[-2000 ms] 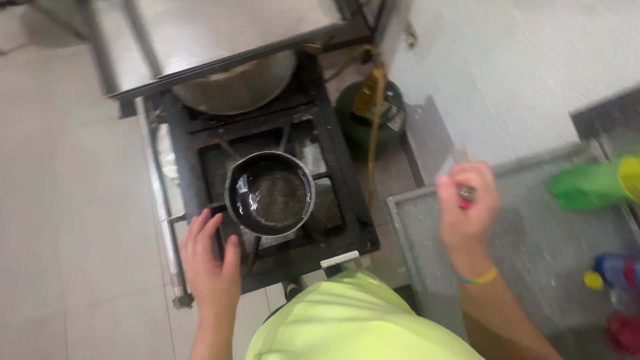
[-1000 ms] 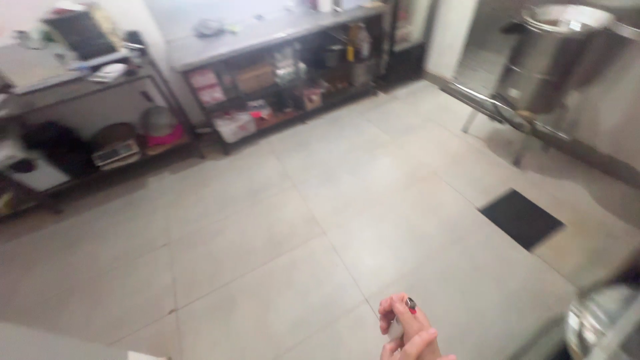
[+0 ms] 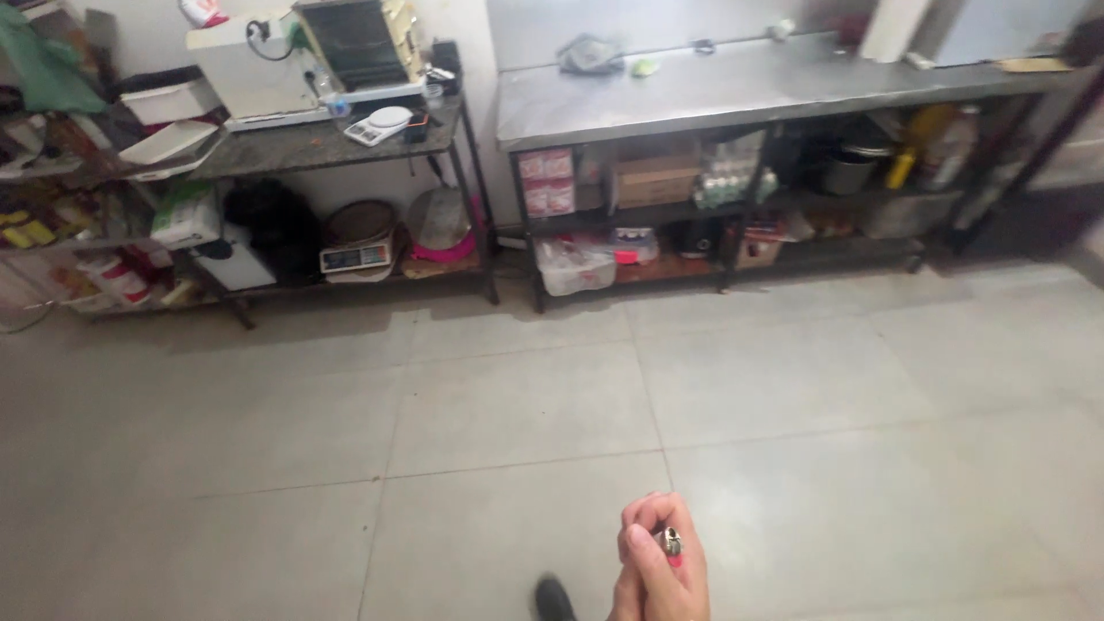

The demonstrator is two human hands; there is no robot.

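Observation:
My right hand [image 3: 660,561] is at the bottom of the view, right of centre, with its fingers curled around a small red lighter [image 3: 673,545]. The lighter's metal top shows between thumb and fingers, with a bit of red body below it; the rest is hidden in the hand. Beneath the hand lies the tiled floor. I cannot make out my left hand as a separate hand.
A steel-topped table [image 3: 724,90] with loaded lower shelves stands ahead. To its left, a dark worktop [image 3: 285,151] bears a small white kitchen scale [image 3: 379,125]; a larger scale [image 3: 355,257] sits below. A dark shoe [image 3: 553,599] shows on the tiled floor [image 3: 517,405].
The view has swung from the stove and pot to the tables across the room. My left hand, seen by the pot two seconds ago, is no longer distinguishable. The lighter remains in my right hand.

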